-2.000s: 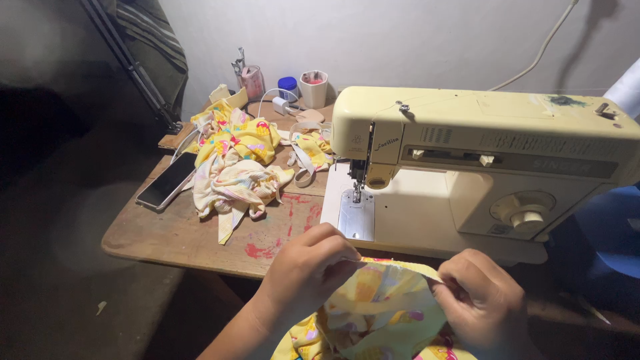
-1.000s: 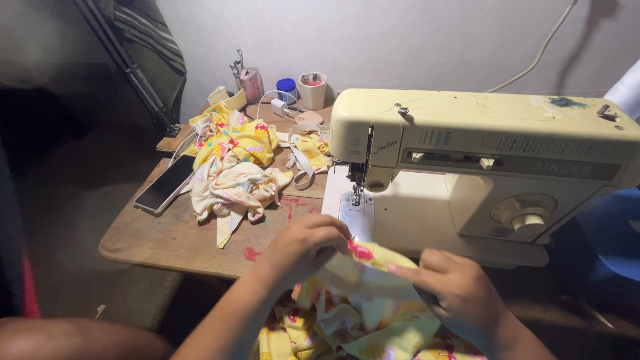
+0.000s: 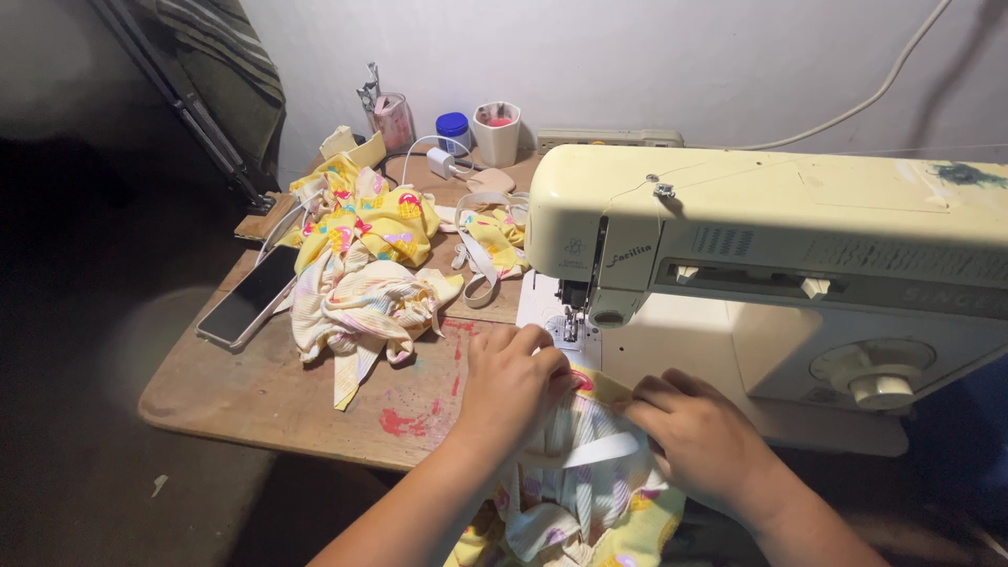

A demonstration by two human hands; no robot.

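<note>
My left hand (image 3: 516,378) pinches the upper edge of a yellow printed fabric piece (image 3: 650,520), just in front of the presser foot (image 3: 570,324) of the sewing machine (image 3: 756,205). My right hand (image 3: 689,425) grips the same edge further right. Between the hands the edge is stretched, and the fabric's pale ribbed side faces up below it. A white elastic strip (image 3: 602,450) lies across that pale side. The fabric's lower part hangs in front of the table edge. Fingertips of both hands are partly hidden in the folds.
Yellow printed cloth (image 3: 402,224) and pale ribbed cloth (image 3: 370,299) lie heaped on the wooden table (image 3: 260,402), beside a smartphone (image 3: 250,295). Behind are a white charger (image 3: 441,163), a blue-lidded jar (image 3: 453,132), a white cup (image 3: 497,134) and a power strip (image 3: 610,139). A lamp arm (image 3: 189,110) stands left.
Both hands have moved up toward the presser foot with the fabric edge. The pale ribbed side and the white strip now show between them.
</note>
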